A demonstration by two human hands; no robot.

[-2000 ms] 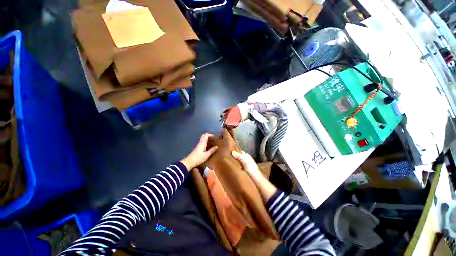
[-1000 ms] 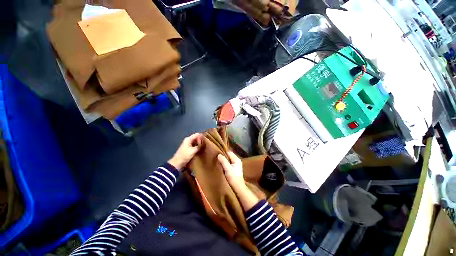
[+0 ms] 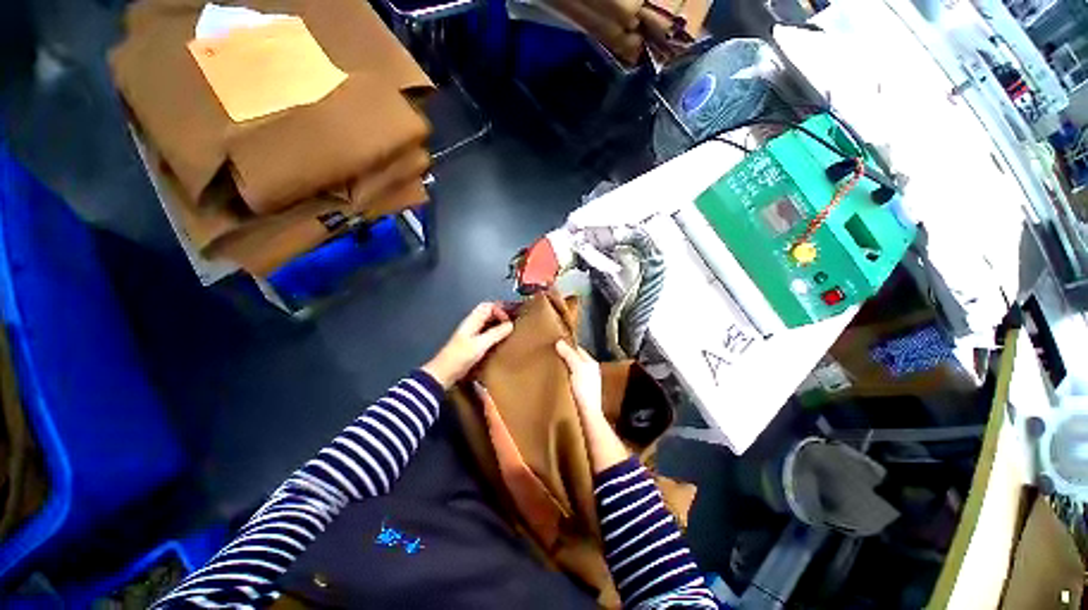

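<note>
A floppy brown sewn piece (image 3: 539,387) lies over my lap, its top edge just below the reddish end of the cloth-wrapped machine arm (image 3: 638,286). An orange-tan strip (image 3: 513,459) shows along its left part. A dark round opening or patch (image 3: 646,408) shows on the brown material at the right. My left hand (image 3: 477,338) pinches the upper left edge of the piece. My right hand (image 3: 581,379) holds the piece from its right side, with its fingertips partly hidden. Whether the brown edge touches the machine arm is hard to tell.
A green control box (image 3: 799,226) stands on the small white table (image 3: 734,411) at the right. A stack of brown panels (image 3: 322,149) is at the upper left, with an orange sheet (image 3: 269,69) on top. A blue bin (image 3: 102,393) is at far left. A bucket (image 3: 829,483) stands lower right.
Since one second ago, both hands have moved slightly right, and the brown piece is spread flatter between them. More of the orange-tan strip shows. The camera view has shifted slightly.
</note>
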